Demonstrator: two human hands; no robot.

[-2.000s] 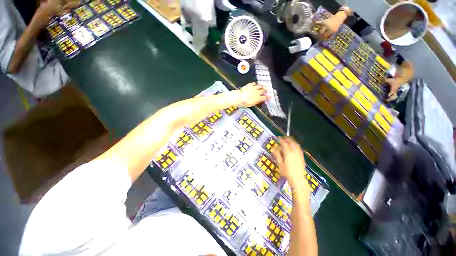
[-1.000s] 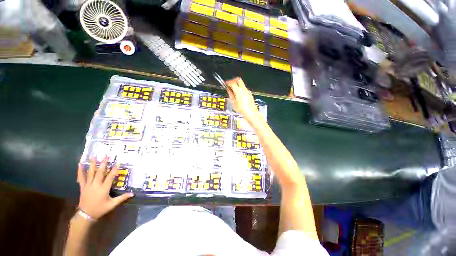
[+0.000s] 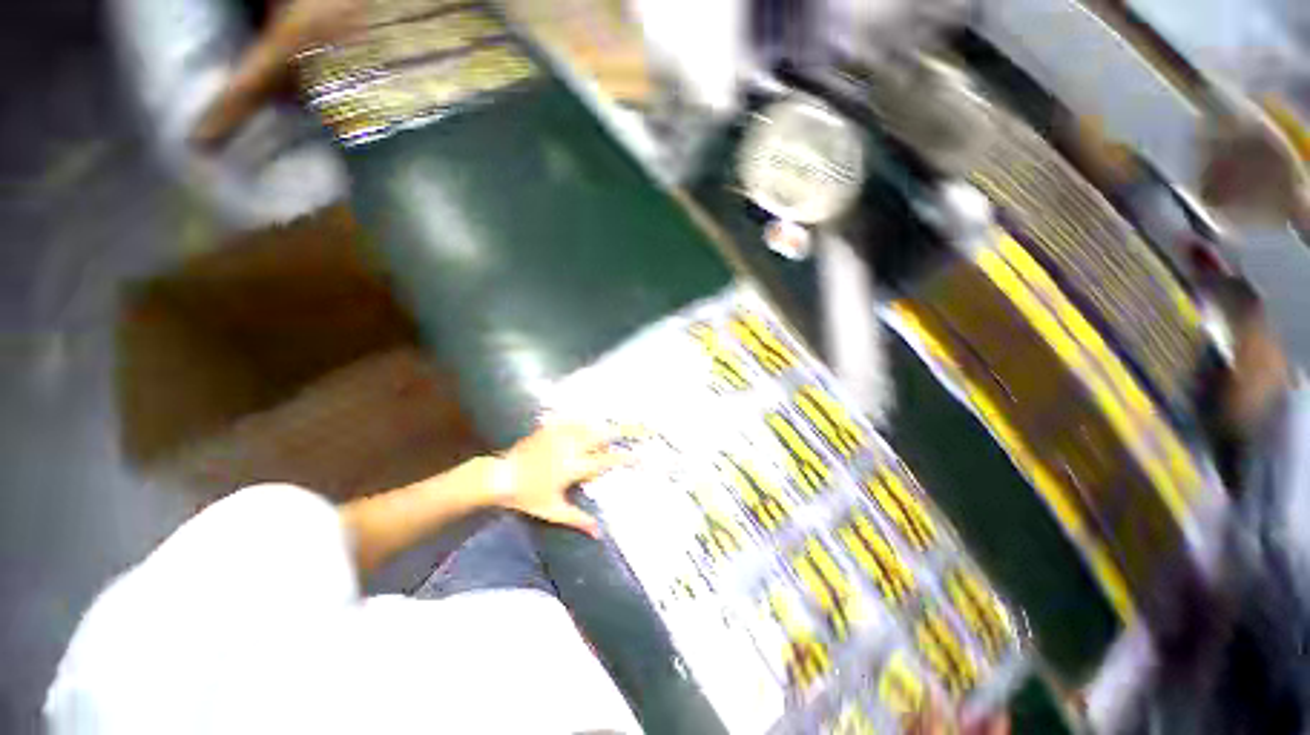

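The picture is blurred. A clear blister tray lies aslant on the green bench and holds several dark boards with yellow pads. Glare whitens its left part. My left hand lies on the tray's near left part, fingers spread, holding nothing visible. My right hand is at the bottom edge of the picture, over the tray's right end. It is mostly cut off and blurred, and I cannot make out whether tweezers are in it.
Pale strips and a round white fan are behind the tray. Rows of yellow and brown pieces lie further back. A cardboard box is below the bench edge. Another person's hand is at another tray, upper left.
The view has swung, so the tray now runs diagonally. My right hand, with tweezers at the tray's back edge a second ago, is now over its right end. My left hand stays on the tray.
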